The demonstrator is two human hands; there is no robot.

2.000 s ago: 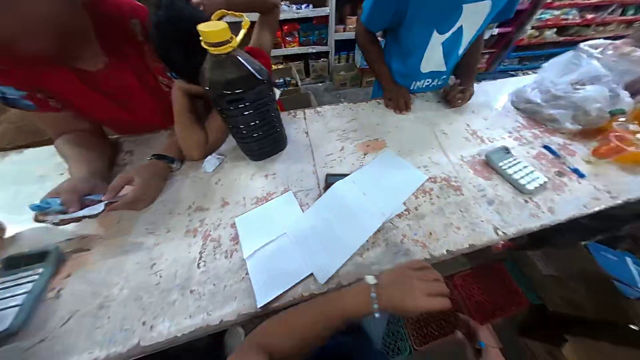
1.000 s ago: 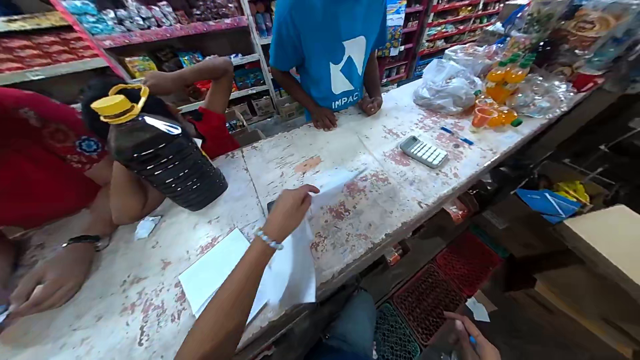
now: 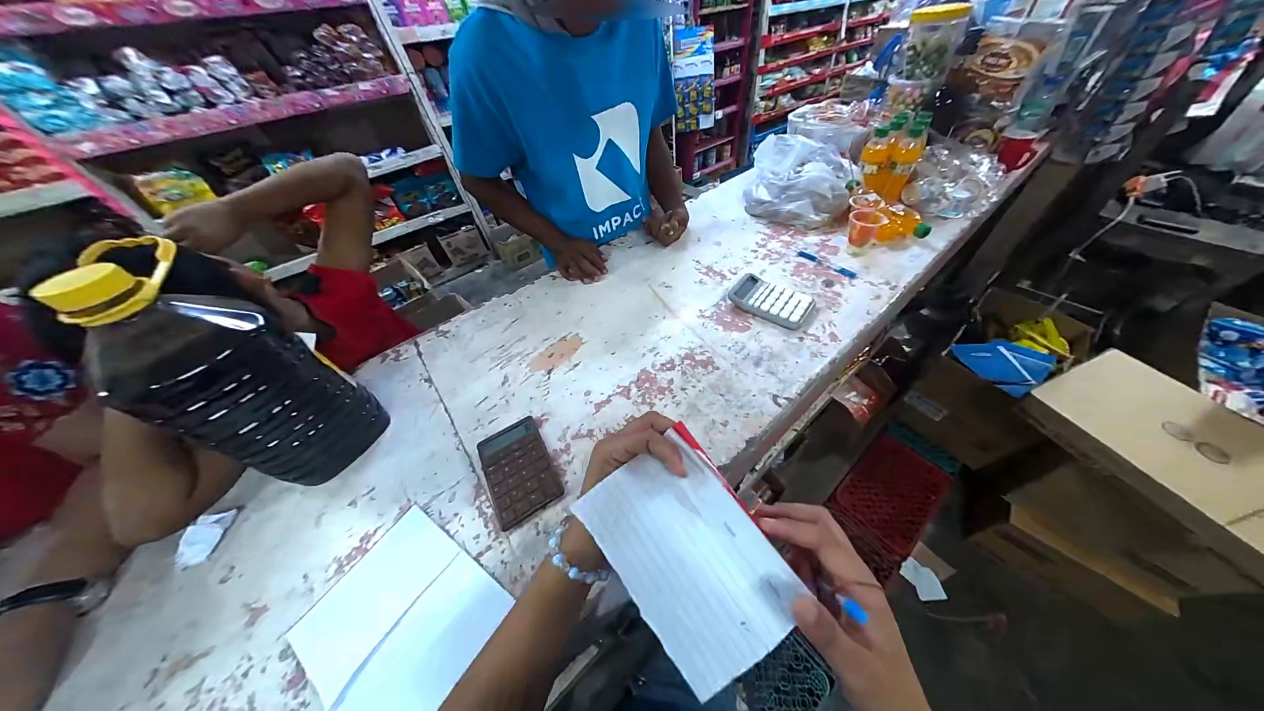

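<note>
My left hand (image 3: pixel 637 454), with a beaded bracelet at the wrist, grips the upper left of a lined paper pad (image 3: pixel 691 563) that has a red edge strip. At the pad's right side, my right hand (image 3: pixel 834 592) holds its edge together with a blue-capped pen (image 3: pixel 851 608). Left of my left hand, a brown calculator (image 3: pixel 520 472) lies on the worn white counter (image 3: pixel 602 341). White paper sheets (image 3: pixel 405 622) rest beside my left forearm. Farther off lie a white calculator (image 3: pixel 772 300) and a blue pen (image 3: pixel 827 265).
A large dark-liquid jug with a yellow cap (image 3: pixel 237 385) stands left, by people leaning on the counter. A person in a blue shirt (image 3: pixel 568 118) stands across. Orange drink bottles (image 3: pixel 894 163) and plastic bags (image 3: pixel 800 183) sit at the far right. Cardboard boxes (image 3: pixel 1155 444) and red crates (image 3: pixel 894 494) are below.
My left hand was reaching over the sheets on the counter; now it holds the pad at the counter's near edge with my right hand. The brown calculator is now uncovered. The view has swung right.
</note>
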